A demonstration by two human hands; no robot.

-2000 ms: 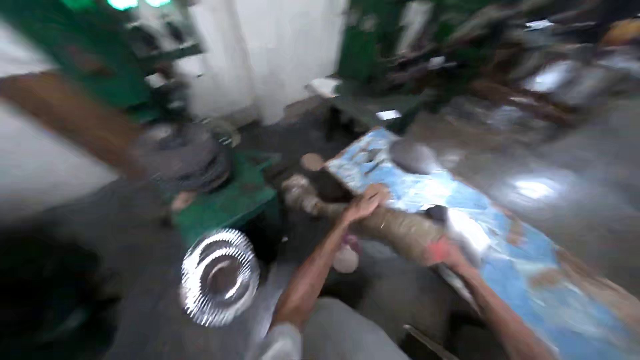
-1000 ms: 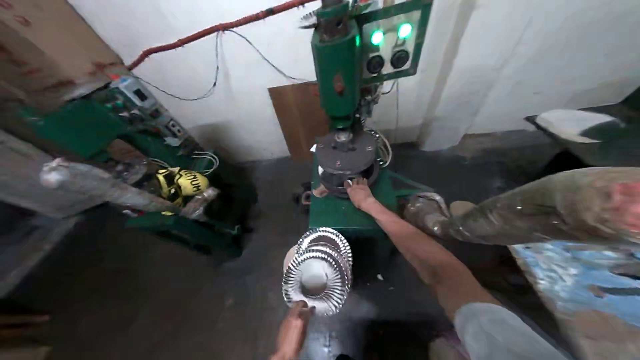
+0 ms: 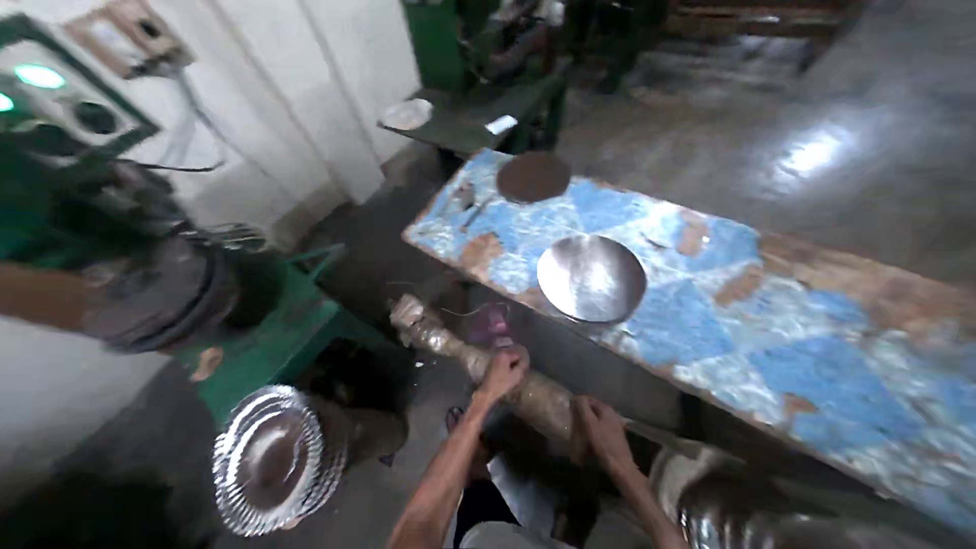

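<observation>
A long bundle in brownish, shiny wrapping slants beneath my hands, beside the near edge of the blue patterned table. My left hand is over its middle with the fingers curled; blur hides whether it holds anything. At the bundle's lower right end is my right hand, fingers bent downward and their tips hidden. On the table lie a shiny round metal disc and a dull brown disc. Fluted, shiny metal rings or dishes stand stacked at the lower left, away from both hands.
A green machine with a round dark die stands at the left, with lit green lamps on its panel. The worn table runs along the right. A large metallic object is at the bottom right, and a dark bench stands behind.
One second ago my left hand was at the fluted stack and my right hand at the machine's die; now both are at the wrapped bundle. The view has swung to the right.
</observation>
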